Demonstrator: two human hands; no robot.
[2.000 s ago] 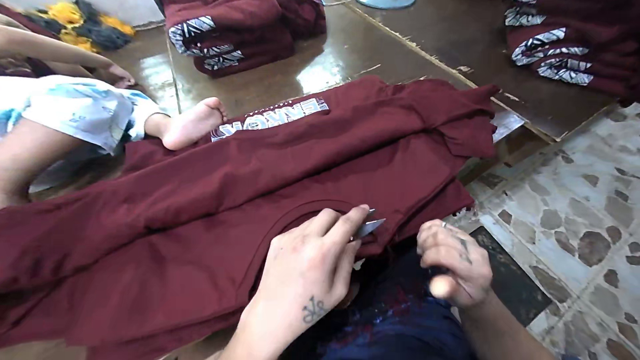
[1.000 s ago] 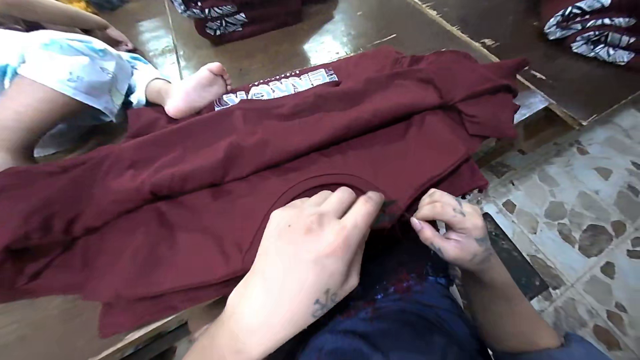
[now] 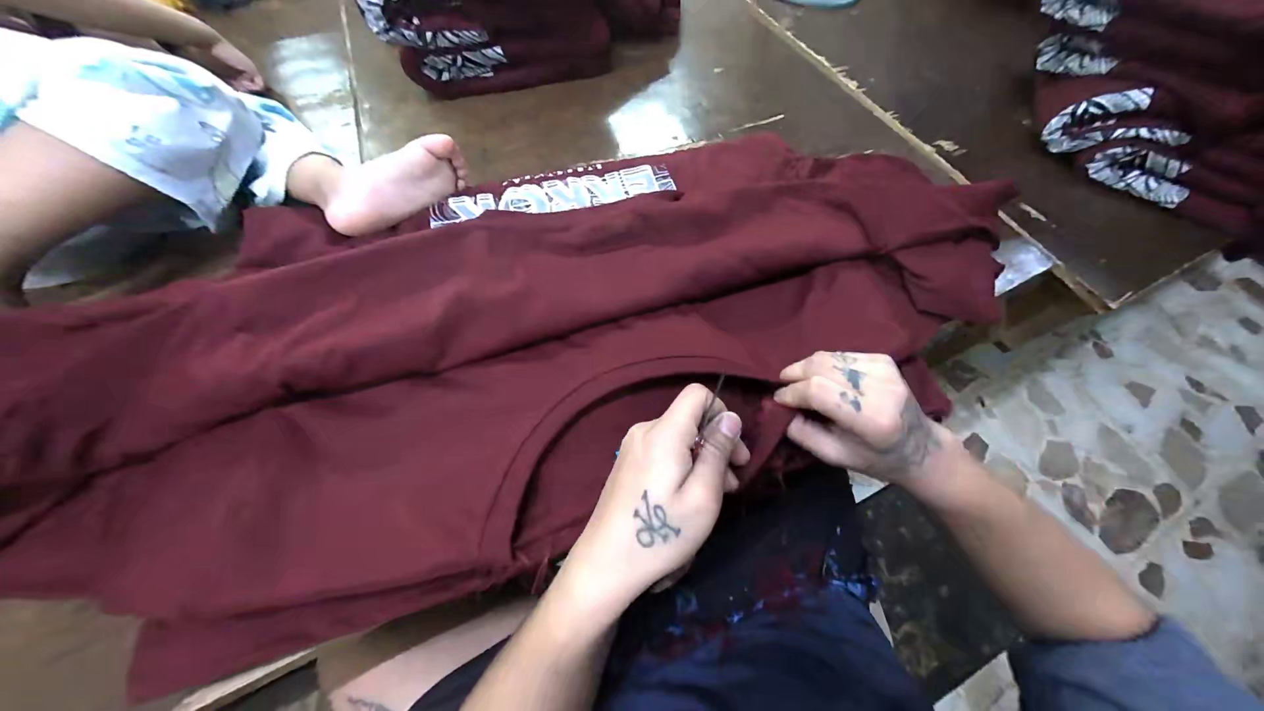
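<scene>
Maroon shirts (image 3: 395,494) lie spread over the table edge and my lap, with a rounded ribbed neckline facing me. My left hand (image 3: 676,474) is closed at the opening around a small, thin metal tool (image 3: 713,403), mostly hidden by the fingers; its kind cannot be told here. Close by on the right, my right hand (image 3: 854,410) pinches the fabric at the neckline's right end. Loose threads hang along the cut edge below the hands. A white and grey print (image 3: 563,193) shows on the shirt layer at the back.
Another person's bare foot (image 3: 395,186) rests against the shirts at the upper left, with a hand behind it. Folded maroon shirts (image 3: 513,59) are stacked at the back, more (image 3: 1136,109) at the right. The brown table (image 3: 839,109) has rough edges; stone-patterned floor lies right.
Two seconds ago a blade showed at my left fingertips; now the hand is turned, thumb up, around a thin tool. My right hand has moved from beside the cloth onto the neckline.
</scene>
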